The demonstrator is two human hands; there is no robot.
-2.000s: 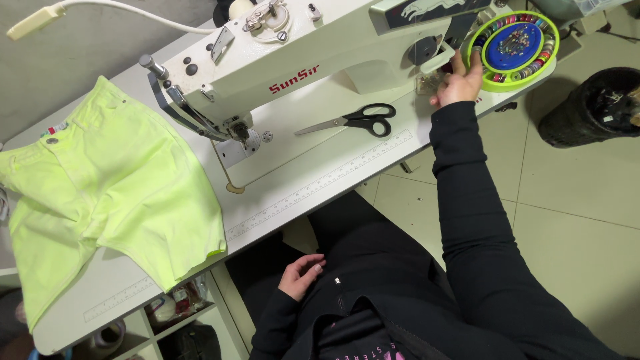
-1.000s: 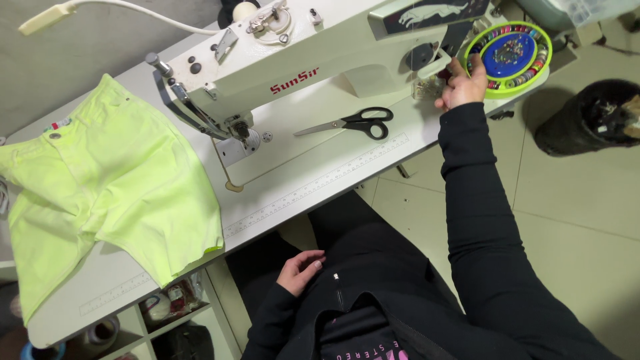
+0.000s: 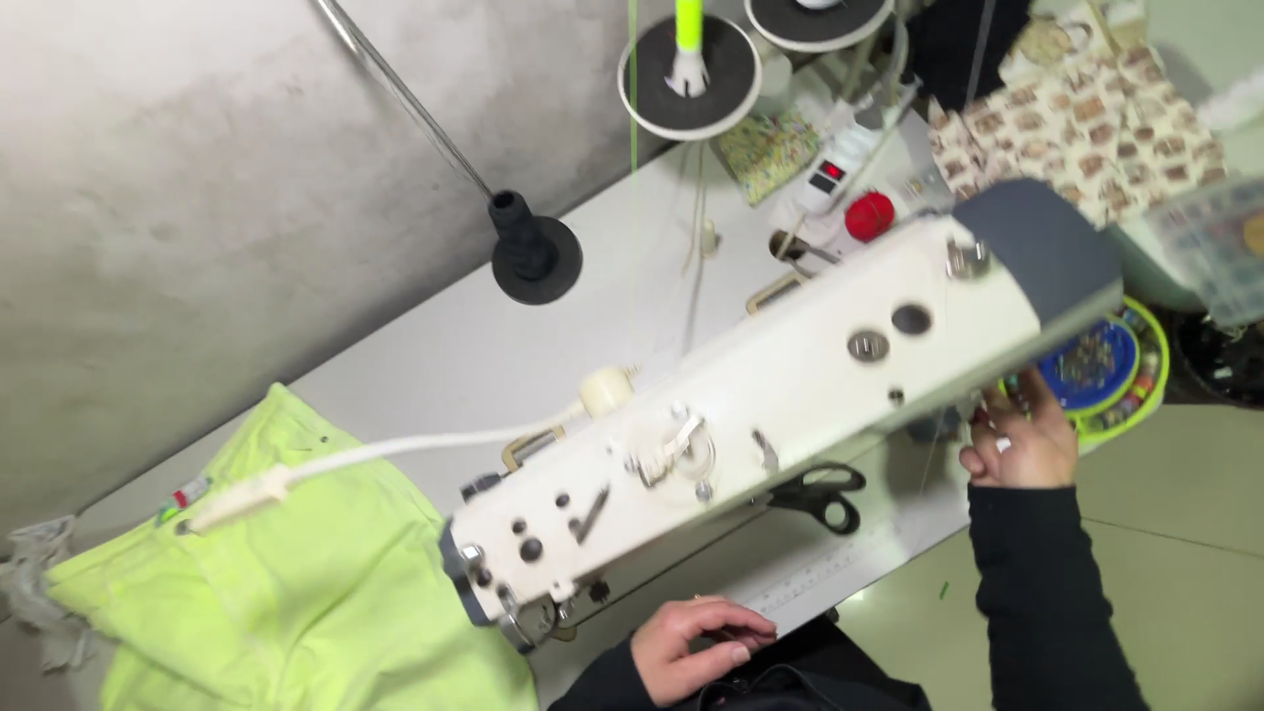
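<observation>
A white industrial sewing machine (image 3: 750, 395) runs diagonally across the white table. My right hand (image 3: 1022, 434) reaches to the right end of the machine, beside a yellow-green round tray (image 3: 1150, 395) holding bobbins around a blue dish of pins (image 3: 1091, 365). Part of its fingers is hidden by the machine, and whether it holds anything is unclear. My left hand (image 3: 696, 647) rests near the table's front edge, fingers loosely curled, holding nothing visible. Black-handled scissors (image 3: 825, 494) lie partly under the machine arm. Neon yellow shorts (image 3: 326, 573) are spread at the left.
Thread spool stands (image 3: 691, 84) rise behind the machine. A black lamp or stand base (image 3: 536, 257) is near the wall. A red ball (image 3: 869, 215), a patterned cloth (image 3: 1096, 128) and a clear plastic box (image 3: 1220, 247) are at the back right. A dark bin (image 3: 1224, 360) stands beyond the tray.
The view has swung up toward the back of the table. My right hand remains by the machine's right end near the bobbin tray; my left hand is now near the table's front edge.
</observation>
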